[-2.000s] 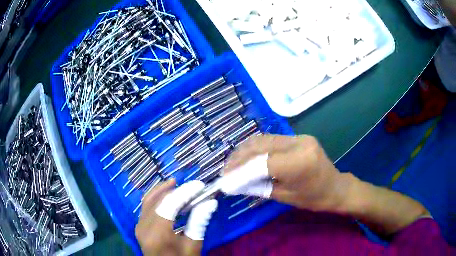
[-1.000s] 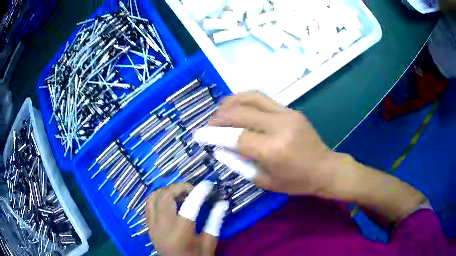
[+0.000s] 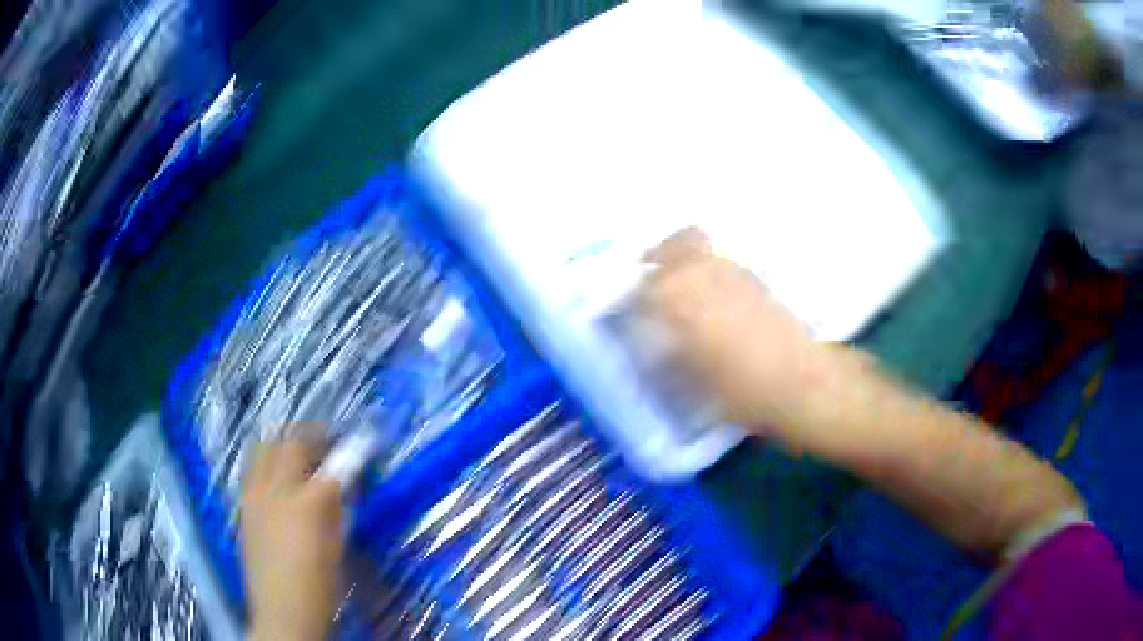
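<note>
The view is strongly blurred. My left hand, with a white finger cot, is over the near-left part of the far blue tray, at its jumbled thin rods. My right hand is over the near part of the large white tray; its fingertips are blurred against the white. Whether either hand holds anything cannot be told. Rod-and-barrel assemblies lie in rows in the near blue tray.
A narrow pale tray of metal tubes is at the lower left. Blurred bags or sheets lie at the far left. A neighbour's hand is by a pale tray at the top right. The green bench shows between them.
The view has shifted, so the trays sit lower. My hands have parted from the near blue tray: the left to the rod tray, the right to the white tray.
</note>
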